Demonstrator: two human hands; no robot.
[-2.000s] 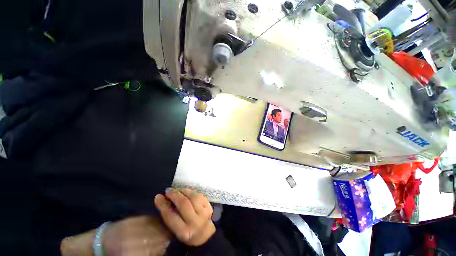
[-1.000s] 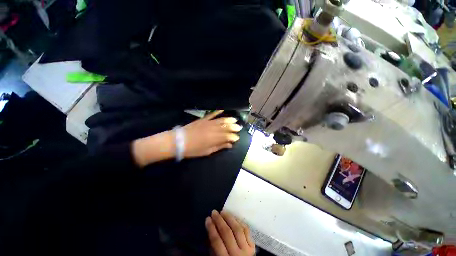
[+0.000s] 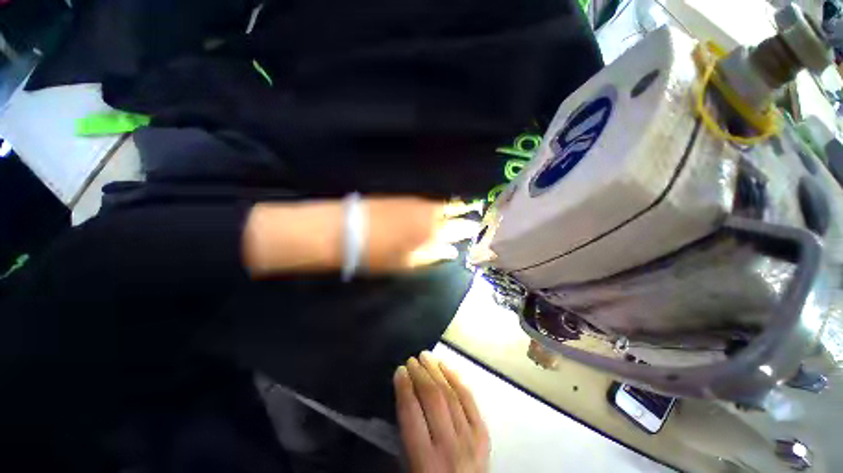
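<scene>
A black garment panel (image 3: 314, 314) covers the left and lap side and runs to the needle area. Bright green lettering (image 3: 514, 168) shows on black cloth beside the machine head. My left hand (image 3: 407, 233), with a pale band at the wrist, is blurred; it lies on the cloth with its fingertips close to the needle area. My right hand (image 3: 442, 416) lies with extended fingers at the cloth's edge by the white table, cut off by the bottom edge. The sewing machine head (image 3: 610, 175) has a blue oval badge. The needle and foot are mostly hidden.
A smartphone (image 3: 643, 406) lies on the beige bed (image 3: 578, 388) under the machine arm. A small brownish block (image 3: 543, 355) sits near the foot. A green cloth piece (image 3: 113, 123) lies on a white surface at the upper left. Black cloth is heaped at the top.
The view has swung, bringing the machine's badged end and the green lettering into sight. My left hand stays on the cloth near the needle; my right hand remains at the cloth's edge.
</scene>
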